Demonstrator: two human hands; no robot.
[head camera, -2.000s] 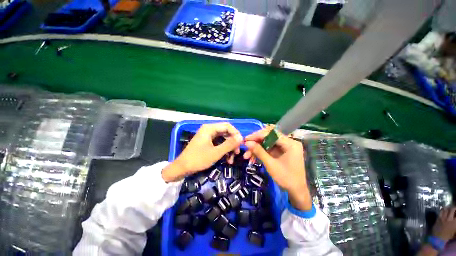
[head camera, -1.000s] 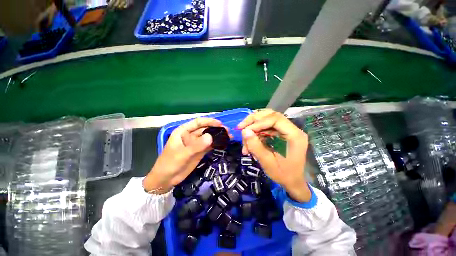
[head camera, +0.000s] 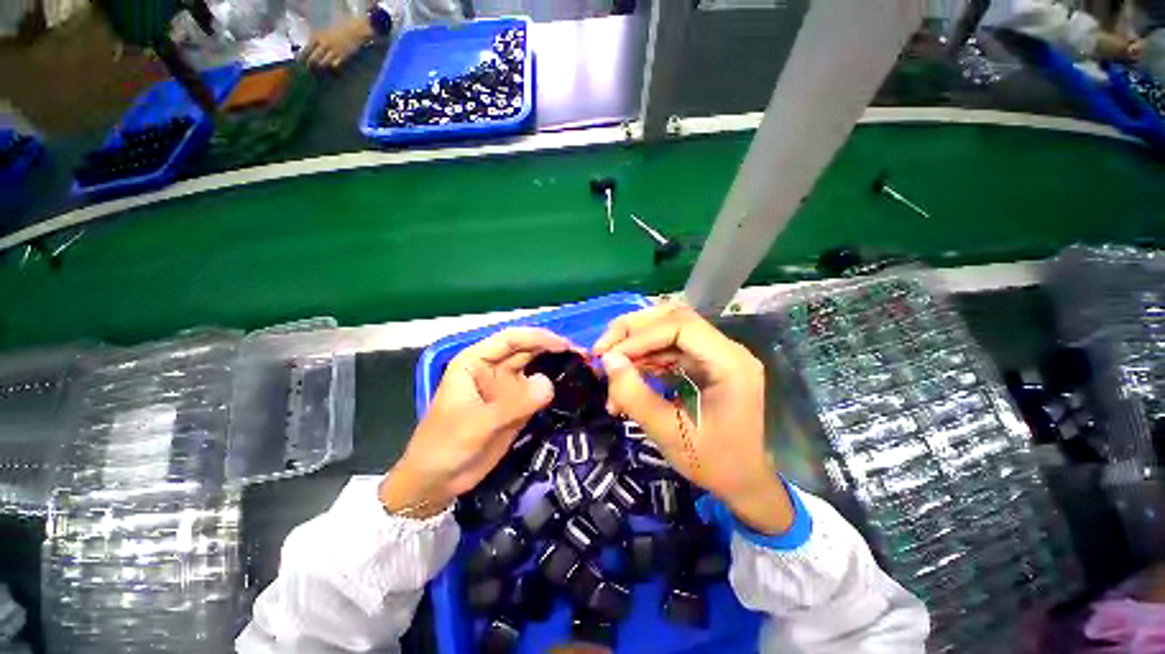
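My left hand (head camera: 479, 406) holds a black plastic housing (head camera: 563, 381) above the near blue bin (head camera: 441, 626). My right hand (head camera: 696, 396) pinches thin reddish lead wires (head camera: 655, 367) at the housing's right side, with the fingertips of both hands close together. A thin white and red strand hangs by the right palm. The circuit board is mostly hidden by the right hand. Many loose black housings (head camera: 558, 558) lie in the bin below, some with a pale slot showing. A light blue band is on the right wrist.
A green conveyor (head camera: 422, 256) runs beyond the bin, with several assemblies (head camera: 654, 238) on it. A grey slanting post (head camera: 805, 141) stands ahead right. Clear trays (head camera: 141, 511) lie left; a tray with green boards (head camera: 933, 447) lies right. Across the belt are blue bins (head camera: 454, 79) and a person's hand (head camera: 340, 42).
My left hand has picked up a black housing. My right hand has brought the wires against it and the board is now less visible. The assemblies on the belt have shifted left.
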